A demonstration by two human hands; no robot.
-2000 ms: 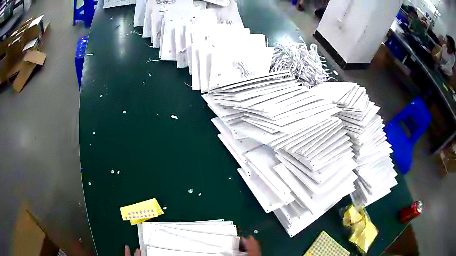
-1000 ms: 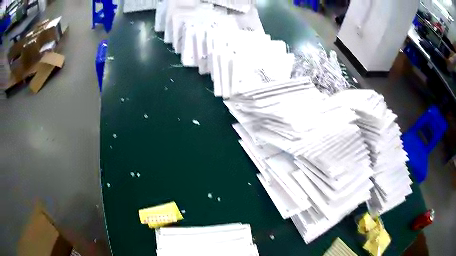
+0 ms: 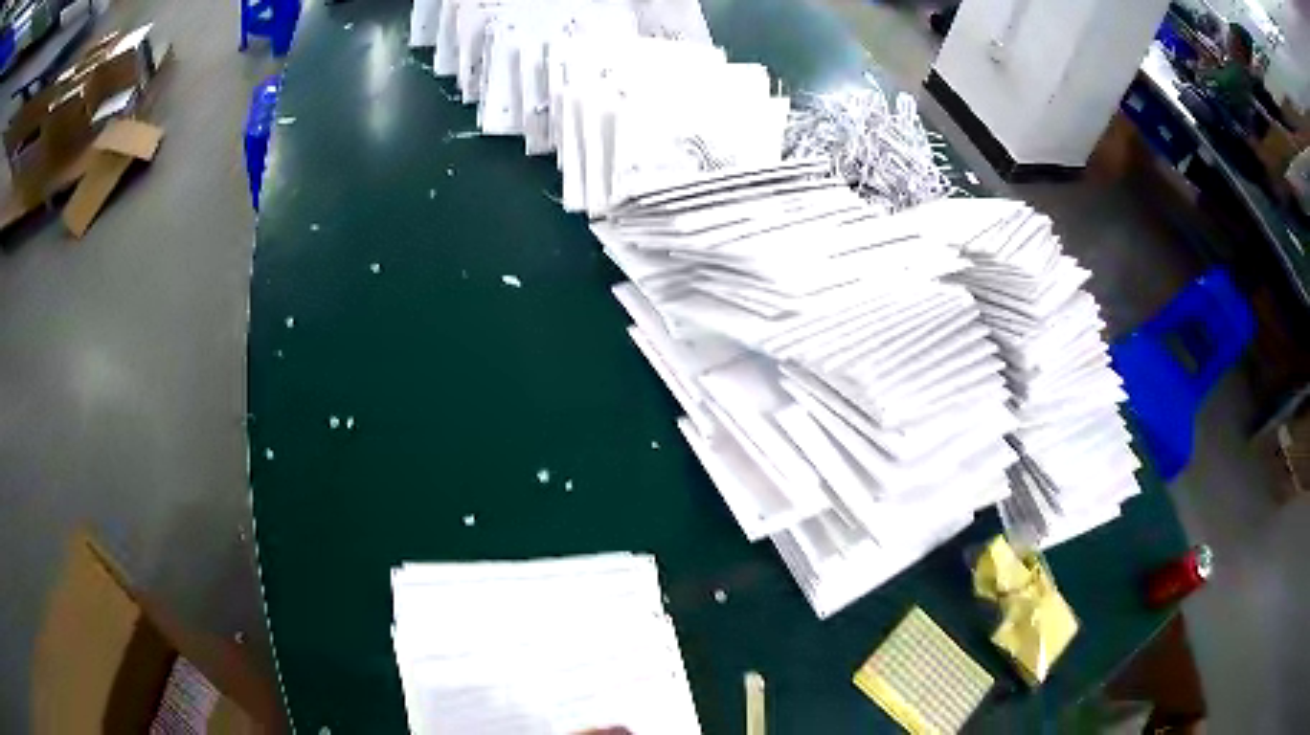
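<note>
A fanned stack of white panels (image 3: 539, 632) lies at the bottom centre, cut off by the lower edge. A small bit of a hand, probably my right hand (image 3: 606, 731), shows over it at that edge; its grip cannot be seen. My left hand is not in view. A yellow dot sheet (image 3: 927, 672) lies to the right, with crumpled yellow material in a clear bag (image 3: 1027, 615) beside it. A narrow cream strip (image 3: 754, 704) lies between the stack and the dot sheet.
Overlapping white panel stacks (image 3: 876, 373) cover the table's right side, more stand behind, beside tangled white cords (image 3: 874, 144). Small white scraps dot the green table (image 3: 431, 373). A red can (image 3: 1180, 576) is at the right edge. An open carton (image 3: 101, 646) stands lower left.
The view has shifted, so the near panel stack shows more fully. The small yellow sheet behind it is gone from view. Two hands showed beside the stack two seconds ago; now only a sliver of one.
</note>
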